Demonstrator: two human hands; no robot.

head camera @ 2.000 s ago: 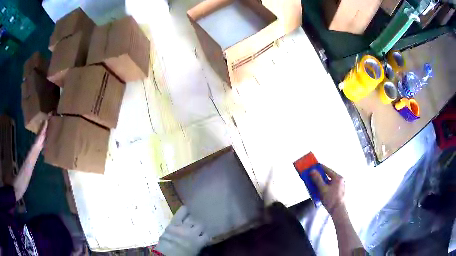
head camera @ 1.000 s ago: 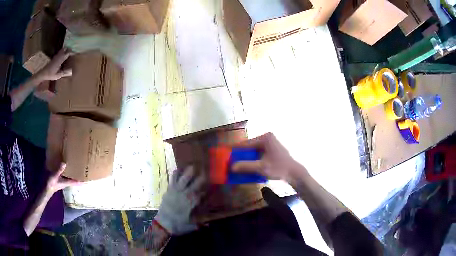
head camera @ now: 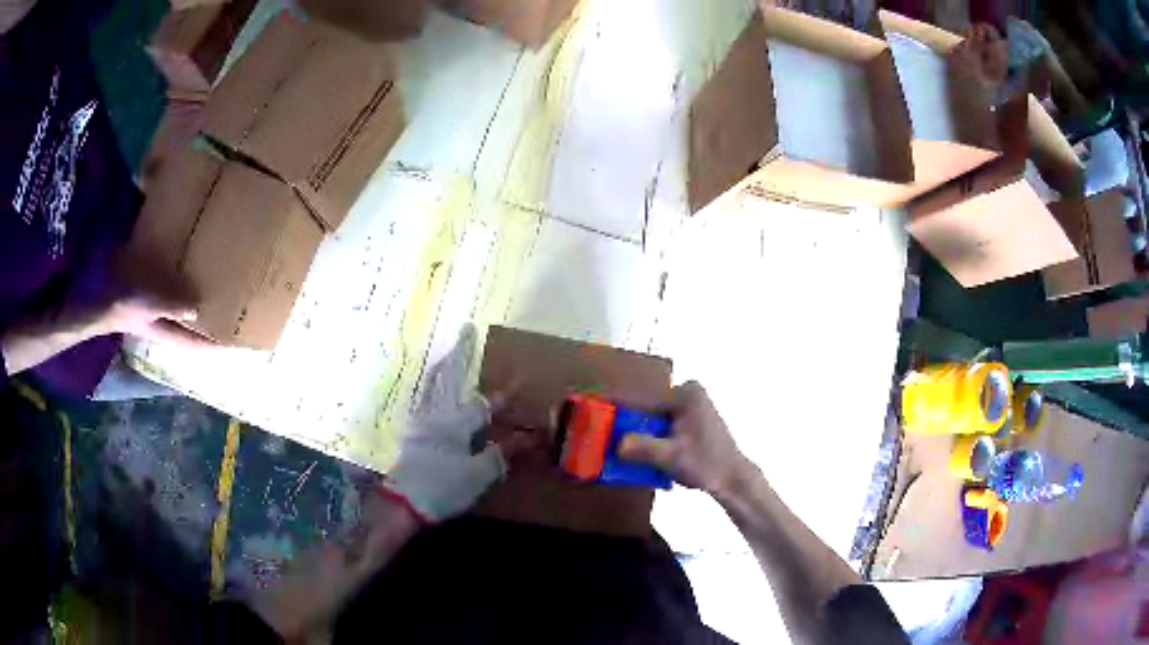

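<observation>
A brown carton (head camera: 567,353) with its top flaps folded shut lies in front of me at the near edge of the table. My right hand (head camera: 687,441), bare, is closed around the blue tape gun (head camera: 640,441); its orange-red front is over the middle of the carton top. My left hand (head camera: 447,441), in a white glove with a red cuff, lies at the carton's left side with fingertips on its top. The tape itself cannot be made out.
Closed cartons (head camera: 258,239) stand at the table's left, with a person's hand (head camera: 158,321) on one. Open cartons (head camera: 825,114) with pale insides stand at the back right, another person's hand beside them. The side bench (head camera: 1071,454) holds yellow tape rolls (head camera: 958,397) and a bottle (head camera: 1040,479).
The view has swung left. The tape gun, blurred before, shows sharply over the carton top. My left hand stays at the carton's left side. A second open carton shows at the back right.
</observation>
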